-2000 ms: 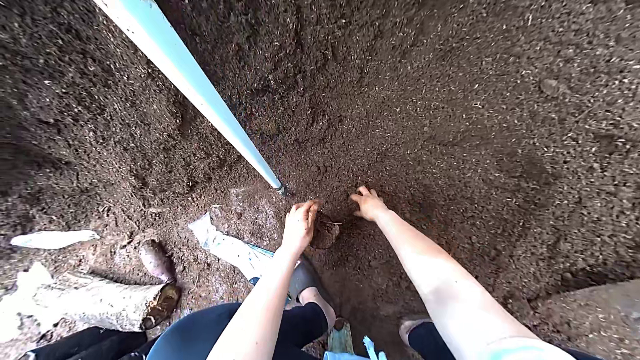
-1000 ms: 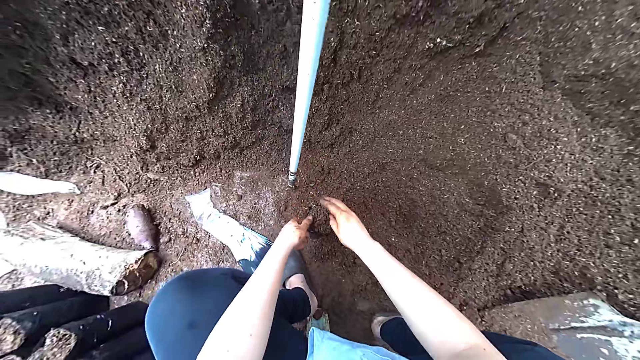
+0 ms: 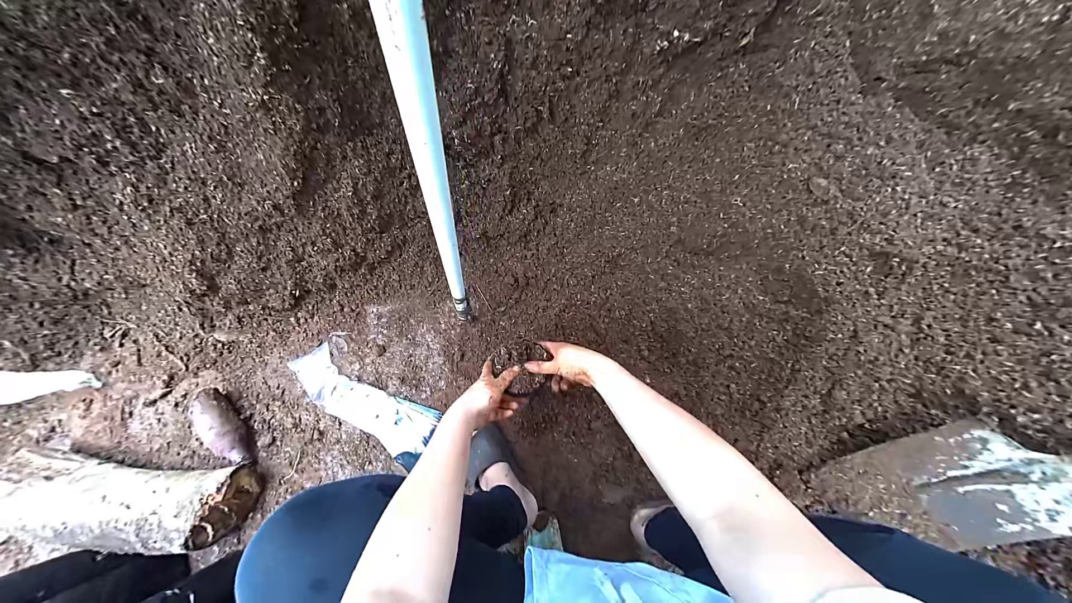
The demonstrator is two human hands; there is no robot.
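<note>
Low in the middle of the view, my left hand (image 3: 492, 395) and my right hand (image 3: 569, 367) grip opposite sides of a small dark round pot (image 3: 523, 387) with soil in it. Both thumbs rest across its top, and the fingers curl around its sides. Loose dark brown soil (image 3: 653, 251) lies all around and beyond the hands. A pale blue pole (image 3: 431, 159) comes down from the top, its dark lower end just beyond my hands.
White and blue plastic sheeting (image 3: 368, 410) lies left of my shoe. Further left are a dirty purplish bottle-shaped object (image 3: 219, 425), a pale log (image 3: 100, 502), dark sleeve-like bags (image 3: 84, 578) and a white piece (image 3: 46, 385). A mud-smeared sheet (image 3: 963, 481) is at the lower right.
Two seconds ago my right hand was apart from my left with its fingers spread; now both hands close around the pot, which is lifted into view with soil in it.
</note>
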